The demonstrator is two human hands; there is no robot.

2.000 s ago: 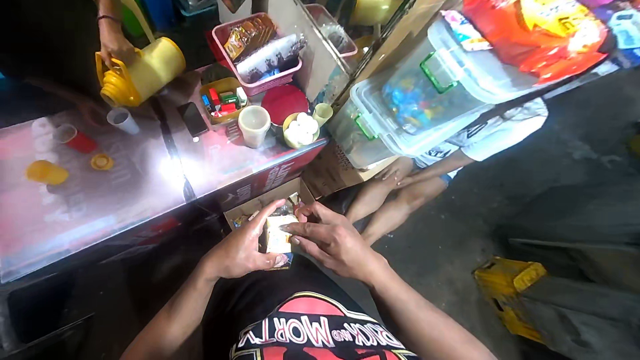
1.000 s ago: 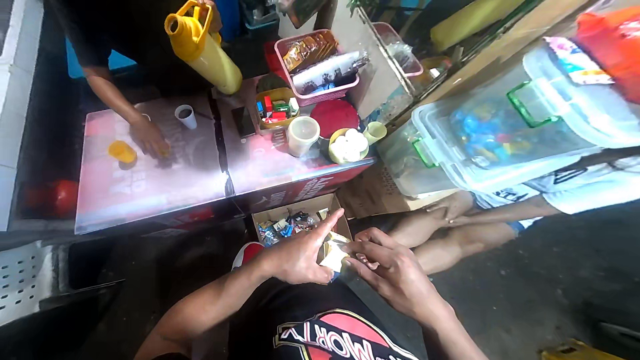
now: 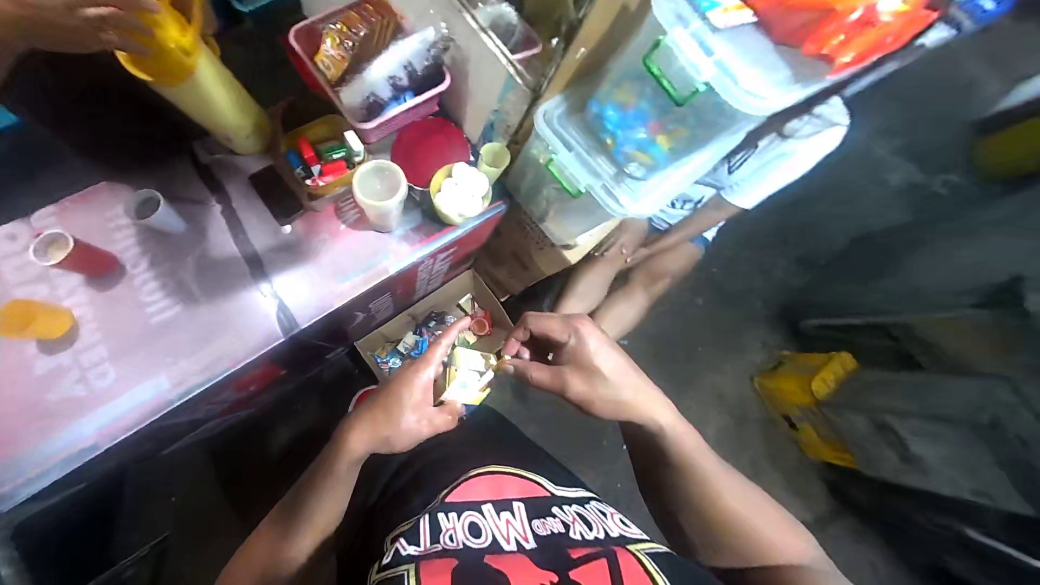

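A small open yellow and white pack (image 3: pixel 469 376) rests in my left hand (image 3: pixel 410 398), between its thumb and fingers. At the pack's right edge my right hand (image 3: pixel 569 366) pinches a small light-coloured piece between thumb and forefinger; what it is cannot be told. Under and behind my hands stands a cardboard box (image 3: pixel 390 329) with small wrapped items, some blue, and a round orange-red thing inside. My left hand partly hides this box.
On the table (image 3: pixel 179 349) stand a red cup (image 3: pixel 77 253), a grey cup (image 3: pixel 154 211), an orange cup (image 3: pixel 36 319), a container of white eggs (image 3: pixel 461 192) and a yellow jug (image 3: pixel 203 89), which another person's hand touches. Clear plastic bins (image 3: pixel 634 138) and a seated person are at the right.
The other person's hand by the orange cup has left the table, and the red cup shows again. My right hand has drawn a little away from the pack, with a small piece between its fingertips.
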